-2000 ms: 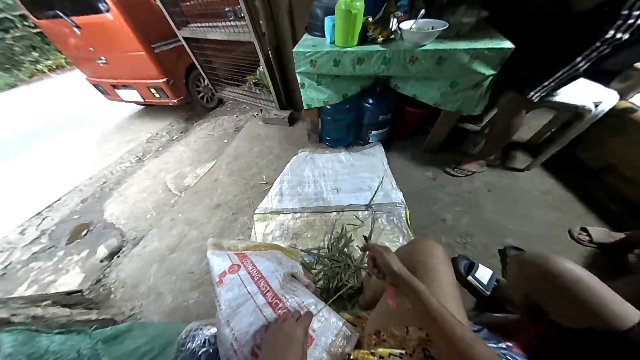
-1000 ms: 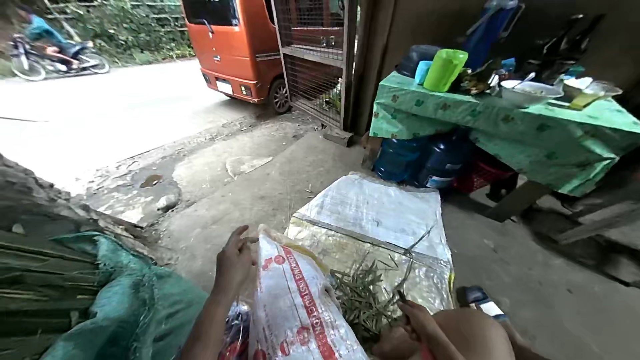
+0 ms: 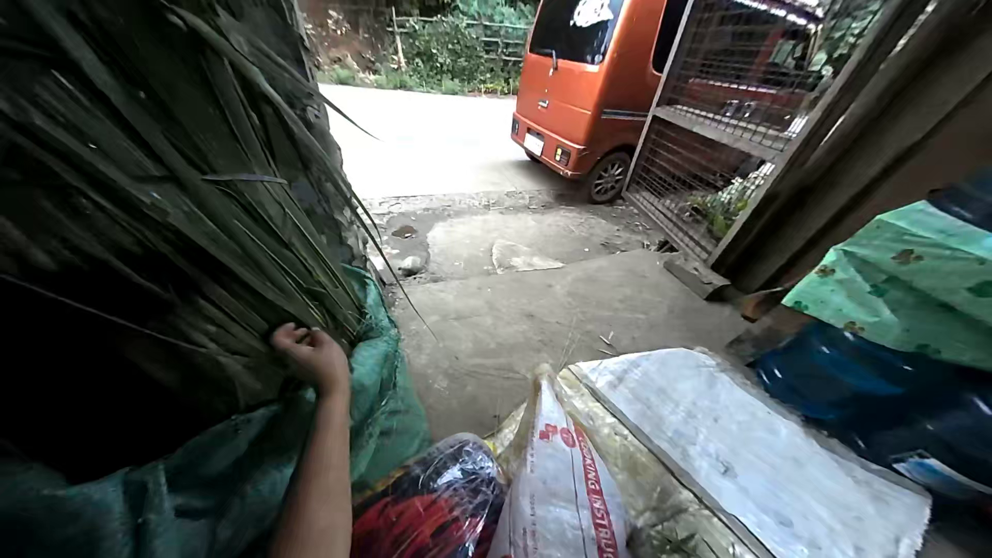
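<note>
My left hand (image 3: 310,355) reaches to the lower part of a bundle of long green leaf blades (image 3: 232,209), standing in a green mesh sack (image 3: 387,387) at the left. Its fingers are curled at the stalks; whether they grip any is not plain. My right hand is out of the frame. A white woven sack with red print (image 3: 562,488) stands at the bottom middle, beside a clear plastic-wrapped bundle with red and black in it (image 3: 434,504). Cut green leaf pieces (image 3: 670,539) show at the bottom edge, on the flattened white and yellowish sack (image 3: 744,434).
Large blue plastic containers (image 3: 845,380) stand at the right under a table with a green patterned cloth (image 3: 914,279). A wire mesh gate (image 3: 697,155) and an orange van (image 3: 573,93) are farther off, past the concrete floor (image 3: 542,310).
The view has swung far to the left. My left hand has gone from the printed white sack to the leaf bundle. My right hand, seen earlier near the cut leaves, has left the view.
</note>
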